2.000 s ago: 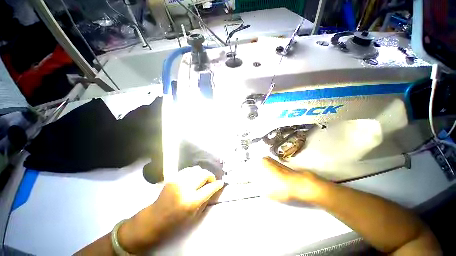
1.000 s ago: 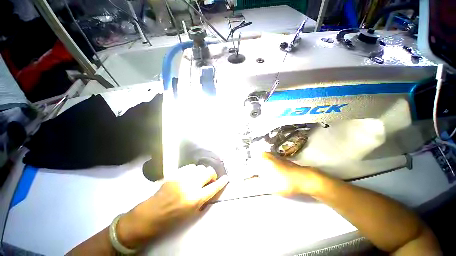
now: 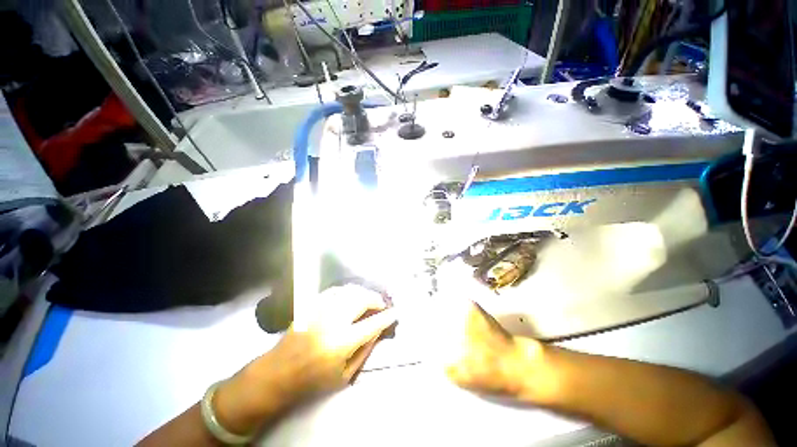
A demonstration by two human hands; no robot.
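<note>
A black garment piece lies on the white table left of the needle area, its right part running behind the lamp glare. My left hand, with a bangle at the wrist, rests fingers down on dark cloth at the glare, just left of the needle. My right hand is right of the needle, its fingers bent and washed out by light; whether it holds anything cannot be told. The white sewing machine with JACK lettering stands behind both hands. The needle and presser foot are lost in glare.
A brassy and dark cluster lies against the machine head. A blue tube curves left of the needle. A smartphone with a white cable is at upper right. Another machine and a green crate are behind.
My right hand has shifted slightly down and toward me, its fingers more bent. My left hand stays near the needle. The whole view has shifted slightly, showing more of the background machine.
</note>
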